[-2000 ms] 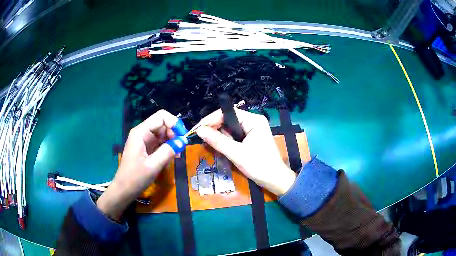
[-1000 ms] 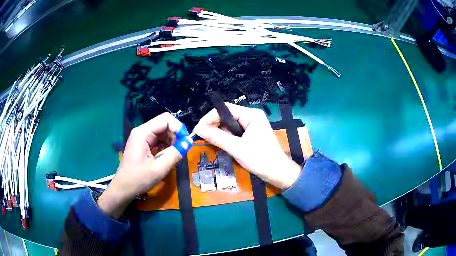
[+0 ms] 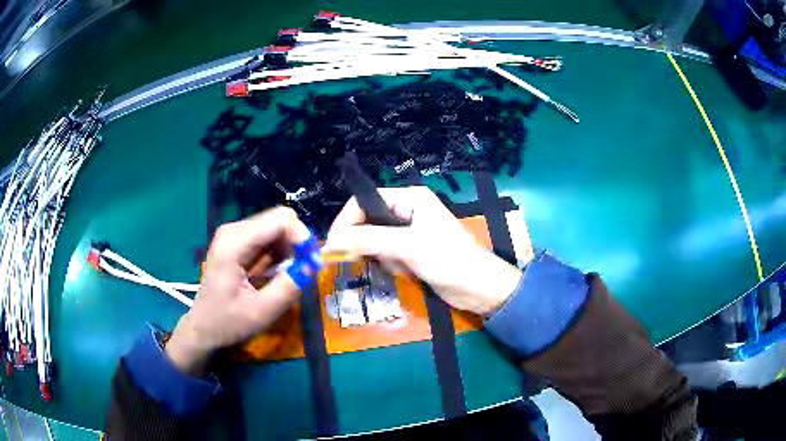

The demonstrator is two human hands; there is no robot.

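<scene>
My left hand [image 3: 246, 288], with bright blue bands on thumb and finger, pinches the wire end of a white cable assembly [image 3: 146, 280]. Its red and black plug lies to the left on the bench. My right hand [image 3: 422, 250] holds a dark flat hand tool [image 3: 366, 189] that points up and left. Its fingertips are at thin coloured wires [image 3: 338, 257] beside the blue bands; they are blurred. The silver metal fixture [image 3: 366, 303] sits below my hands on the orange board [image 3: 405, 334]. The wire tips are hidden by my fingers.
A heap of black connector housings [image 3: 379, 129] lies behind the board. White cables [image 3: 371, 60] with red plugs lie at the back. A larger white cable bundle [image 3: 39, 232] lies at the left. Black tape [image 3: 317, 370] crosses board and bench. A metal rail [image 3: 569, 34] edges the back.
My right hand and the tool have shifted slightly left and down, and the tool leans further left. My left hand has moved slightly. The cable's plug end has swung up.
</scene>
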